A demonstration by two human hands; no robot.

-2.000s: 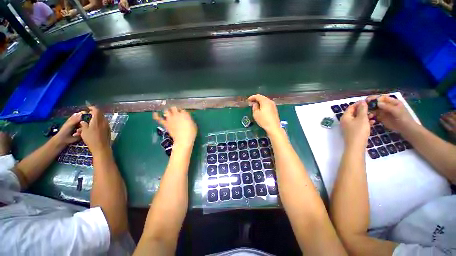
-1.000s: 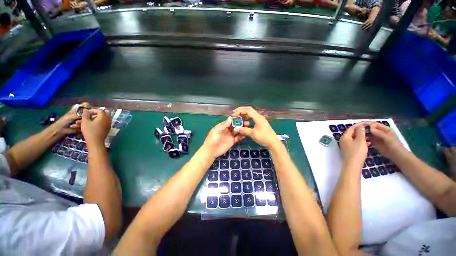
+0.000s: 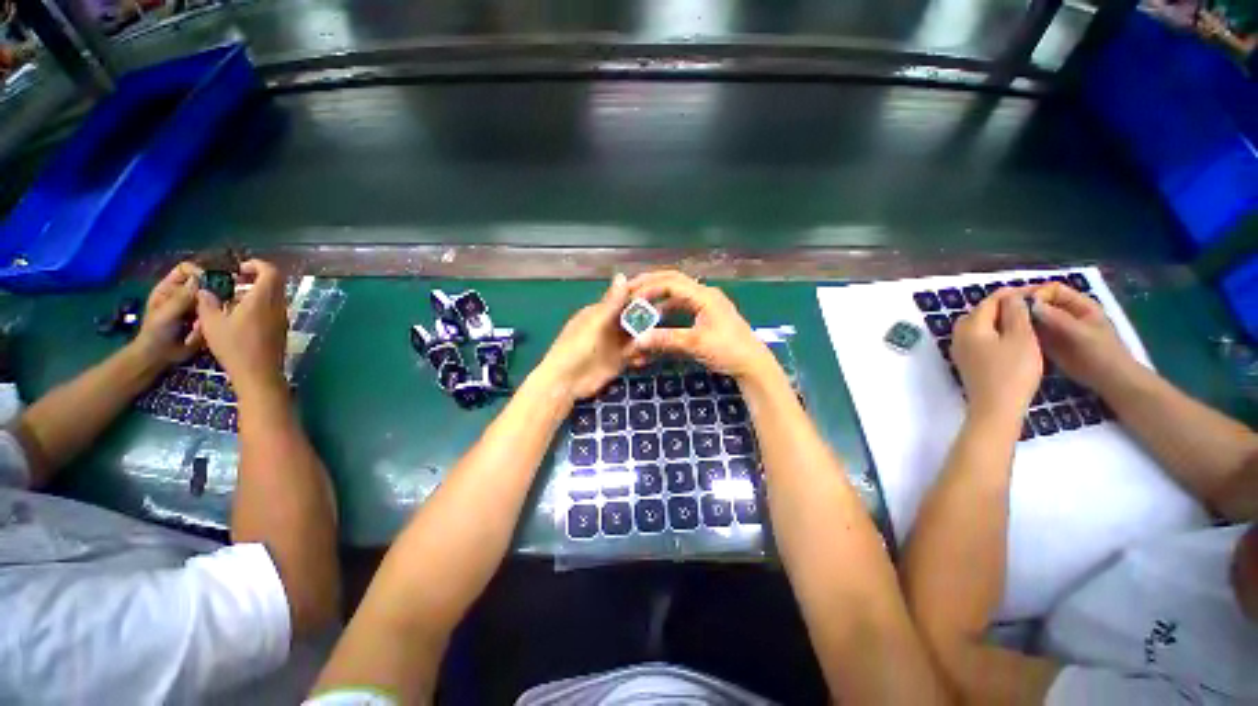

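A small square unit [image 3: 639, 317] with a green face and pale edge is held up between both my hands, above the far edge of the carrier sheet. My left hand [image 3: 596, 345] grips it from the left. My right hand [image 3: 701, 328] grips it from the right with thumb and finger. The clear carrier sheet [image 3: 563, 541] lies below with black square face pieces [image 3: 647, 479] in rows; my hands hide part of its far edge. A loose pile of small dark and white units [image 3: 465, 345] lies left of my hands.
A neighbour's hands [image 3: 221, 310] work at the left, another's [image 3: 1028, 338] at the right over a white backing sheet [image 3: 883, 400] with a green square unit [image 3: 902, 335]. Blue bins stand far left [image 3: 83, 248] and far right [image 3: 1186, 166]. A dark green conveyor [image 3: 621, 166] runs beyond a rail.
Two seconds ago my hands were apart, the left at the loose pile. One second ago they were together on the unit. Now the unit is turned cornerwise and sits slightly further left.
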